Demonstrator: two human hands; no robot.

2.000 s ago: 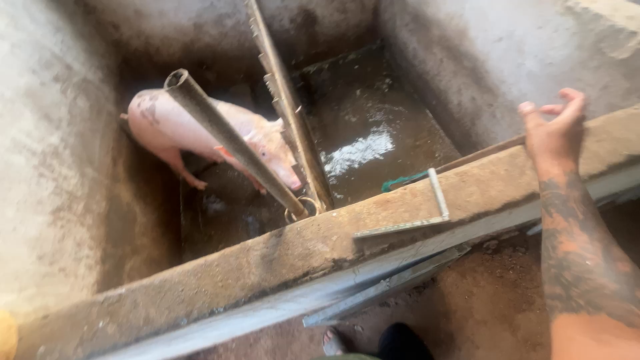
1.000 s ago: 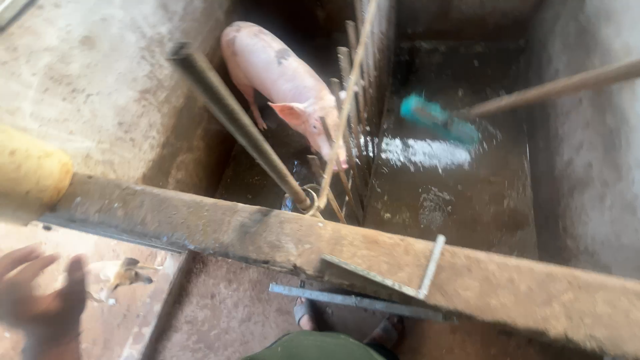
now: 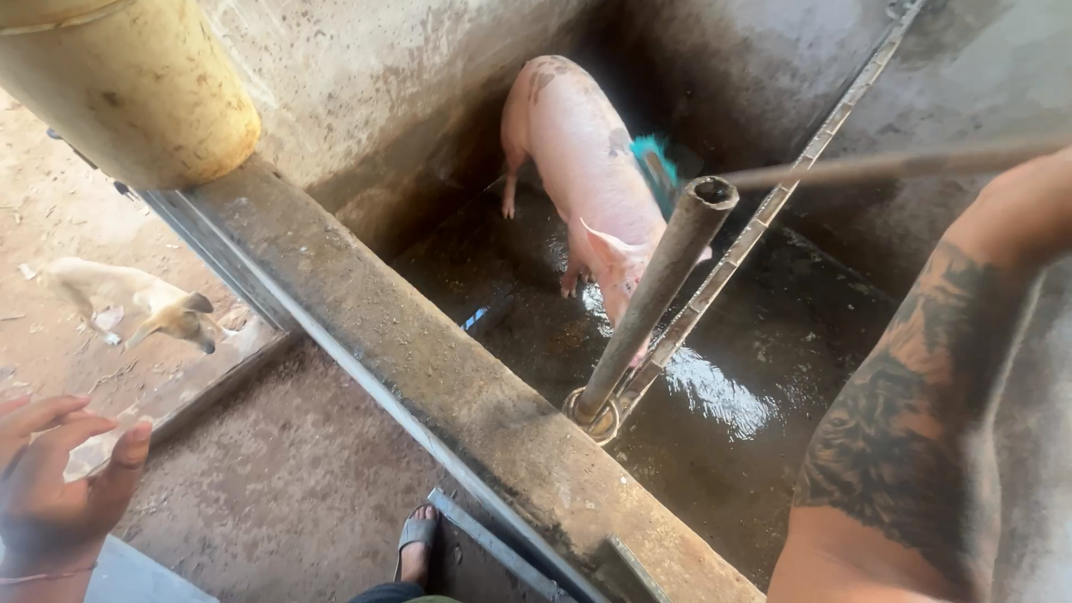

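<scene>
My left hand (image 3: 71, 469) is at the lower left, fingers apart and holding nothing. At the right edge my right hand (image 3: 1038, 201), at the end of a tattooed forearm, is largely cut off; it is at the long wooden handle (image 3: 888, 167) of a brush, its fingers out of sight. The brush's teal bristles (image 3: 655, 166) are by the far flank of a pink pig (image 3: 578, 151), which stands on the wet pen floor (image 3: 754, 486) with its head low. An upright metal pipe (image 3: 657, 293) partly hides the pig's head.
A low concrete wall (image 3: 402, 343) crosses the view diagonally, with a yellow bucket (image 3: 142, 92) on its upper-left end. A toothed metal bar (image 3: 775, 201) divides the pen beside the pipe. A tan dog (image 3: 134, 293) stands outside. A sandaled foot (image 3: 416, 540) is near the wall's base.
The brush has moved from the open floor right of the bar to beside the pig. My right arm has come back into view. The view has turned and shifted.
</scene>
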